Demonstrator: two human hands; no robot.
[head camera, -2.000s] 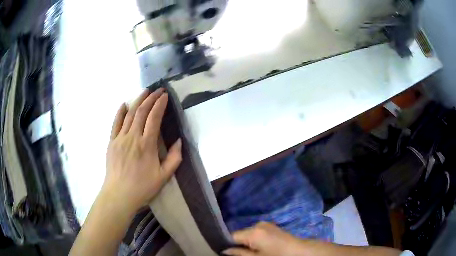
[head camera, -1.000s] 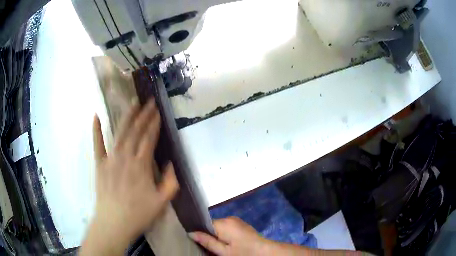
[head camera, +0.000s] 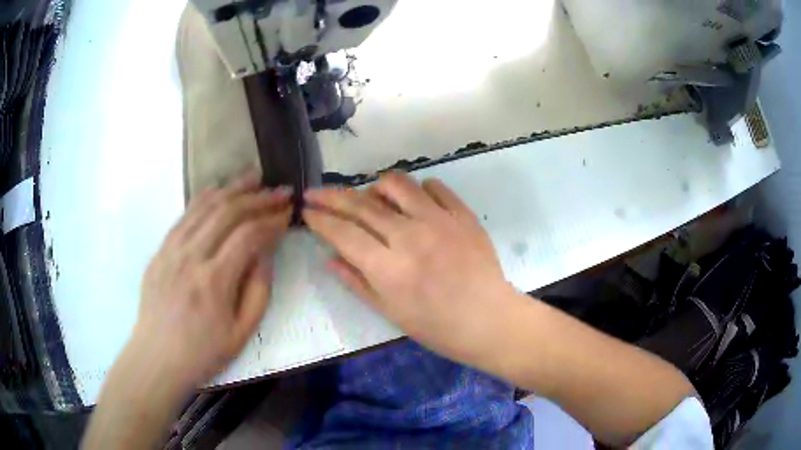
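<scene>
A waistband strip (head camera: 283, 141), dark brown with a beige side, runs from under the sewing machine head (head camera: 299, 31) towards me. Its near end lies on the white table between my hands. The beige lining (head camera: 215, 123) spreads to the left of the dark part. My left hand (head camera: 211, 272) is on the strip's near end from the left, fingertips at the dark edge. My right hand (head camera: 422, 255) meets it from the right, its fingertips on the same edge. The fingers look slightly blurred, and the exact pinch is hidden. The presser foot area (head camera: 285, 77) is partly hidden under the head.
Dark layered strips with a white ticket (head camera: 18, 204) lie along the table's left edge. Dark bundles (head camera: 738, 325) are piled low at the right. Blue cloth (head camera: 413, 400) covers my lap, with dark strips (head camera: 211, 422) beside it. The machine body (head camera: 676, 35) stands at the upper right.
The strip has moved forward under the machine head, and its near end now shows on the table. My right hand has come up from the lap edge to the strip beside my left hand.
</scene>
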